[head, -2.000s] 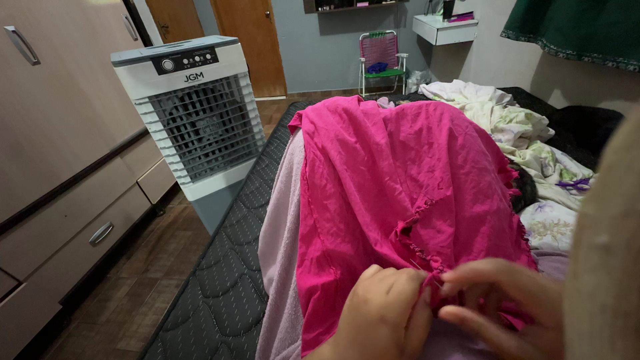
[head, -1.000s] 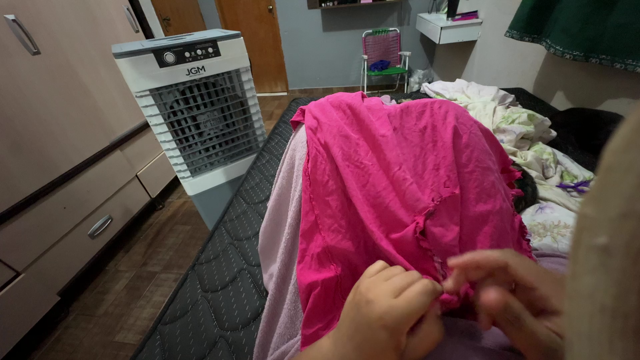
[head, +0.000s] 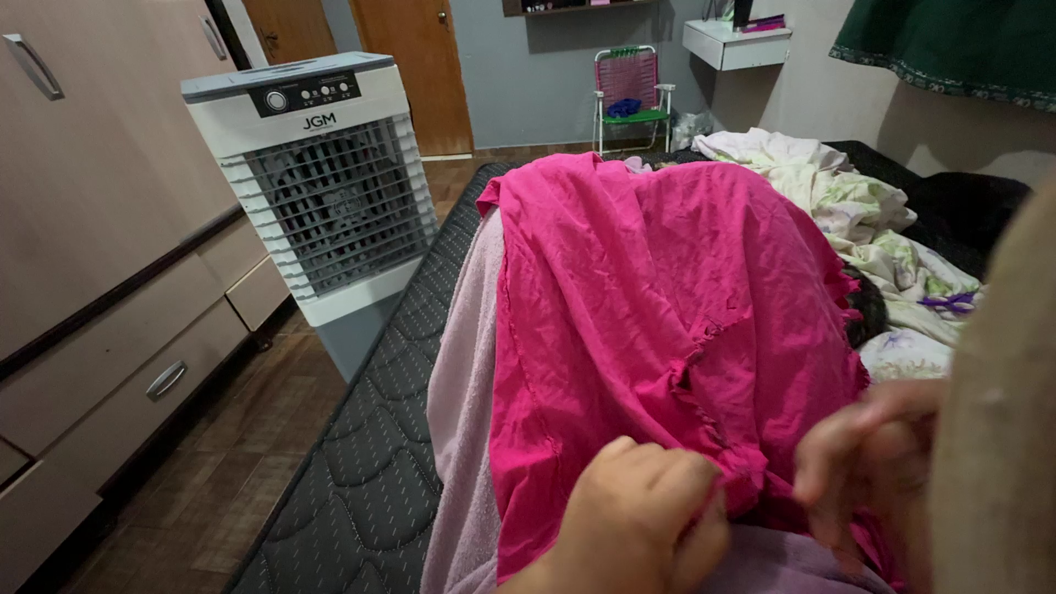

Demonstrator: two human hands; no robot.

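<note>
A bright pink cloth [head: 610,272] with a gathered, ruffled seam lies draped over a raised shape in front of me, with a pale pink towel-like cloth [head: 466,396] under it. My left hand [head: 648,511] is closed on the pink cloth at the lower end of the seam. To its right, my right hand [head: 866,470] is blurred, with bent fingers apart from my left hand; whether it holds something thin cannot be seen. A blurred beige thing [head: 998,396] hides the right edge of the view.
A dark quilted mattress [head: 363,470] lies beneath. Left of it stand an air cooler [head: 338,198] and a wardrobe with drawers [head: 107,247]. Crumpled floral bedding [head: 858,198] and purple-handled scissors [head: 949,303] are at the right. A folding chair [head: 631,91] stands by the far wall.
My right hand has moved to the right, away from my left hand, which stays closed at the cloth. The ruffled seam lies differently than a second ago.
</note>
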